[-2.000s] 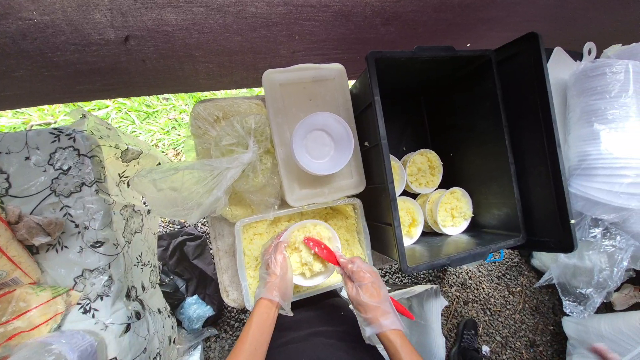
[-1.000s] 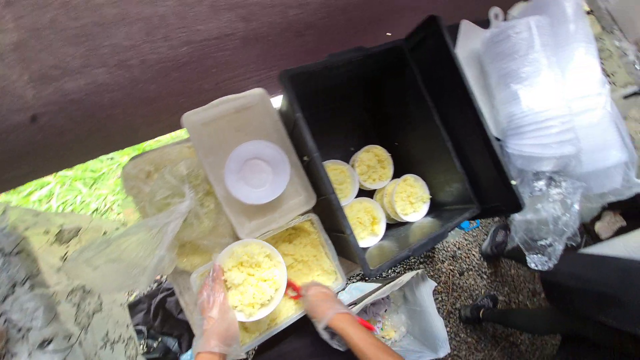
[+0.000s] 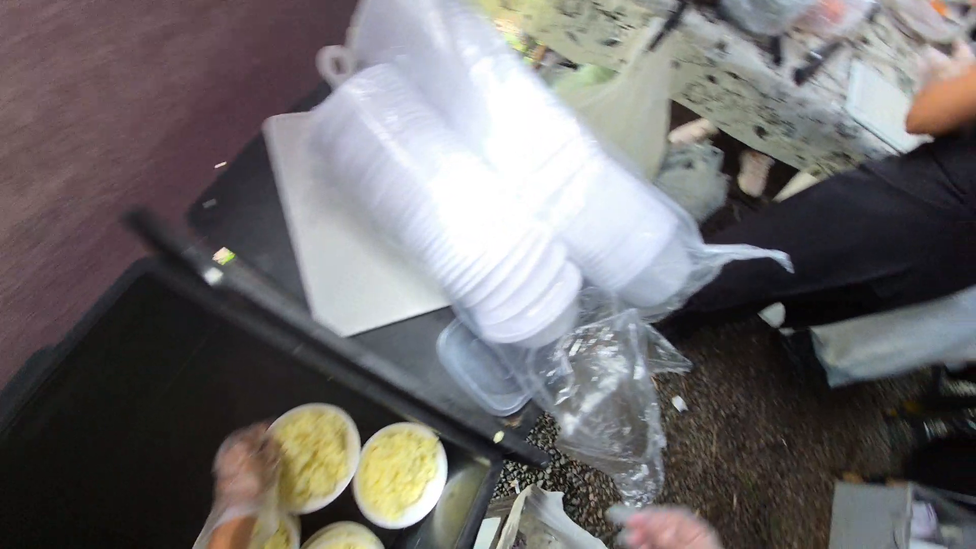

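Observation:
My left hand [image 3: 248, 465], in a clear plastic glove, grips the left rim of a white bowl of pale yellow crumbly food [image 3: 313, 457] inside the black plastic crate [image 3: 152, 396]. A similar filled bowl [image 3: 400, 474] stands just to its right, and parts of others show at the bottom edge. My right hand [image 3: 671, 528], blurred and cut off by the bottom edge, is right of the crate; its fingers and anything in them cannot be made out. The red spoon is out of view.
Nested white bowls in clear plastic bags [image 3: 457, 221] lie beyond the crate, beside a white board [image 3: 335, 244] and a clear plastic lid [image 3: 484, 370]. A patterned tablecloth [image 3: 732, 84] covers a table at upper right. Another person's arm [image 3: 942, 103] and dark-clothed leg [image 3: 854, 221] are at right.
My left hand has moved from the food tray to the crate with a filled bowl. My right hand has moved away from the tray. The view has swung far right.

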